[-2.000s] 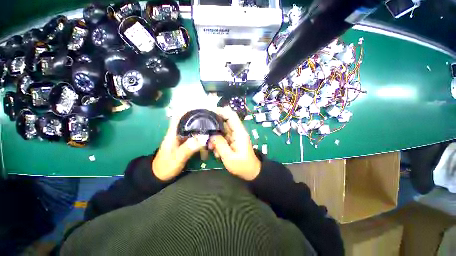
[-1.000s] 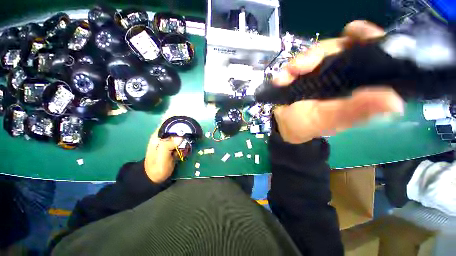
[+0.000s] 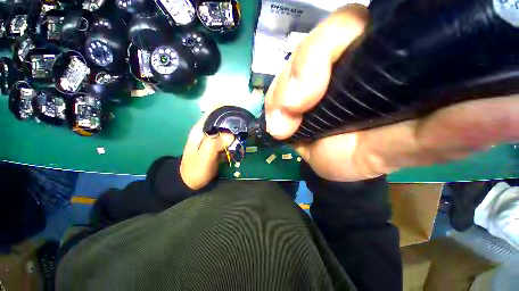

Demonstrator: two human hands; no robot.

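Note:
My left hand [image 3: 200, 154] holds a round black plastic housing [image 3: 229, 120] over the bench's front part. Yellow and dark wires and a small whitish part, perhaps the motor, show at the housing's lower side. My right hand [image 3: 336, 122] is wrapped around a thick black ribbed electric screwdriver [image 3: 370, 74], which looms large near the lens. Its tip end points left at the housing's right side. The bit and any screw are too small or hidden to see, so I cannot tell if they touch.
Many black housings [image 3: 102, 51], several showing circuit boards, are piled left on the green mat [image 3: 51, 149]. A silver-white box [image 3: 273, 34] stands at the back centre, partly hidden by my right hand. Small pale chips [image 3: 271, 158] lie near the front edge. A cardboard box [image 3: 418, 210] is below.
My right hand has brought the screwdriver, first taken hold of since the earliest frame, down and left to the housing. My left hand with the housing has moved slightly right and up.

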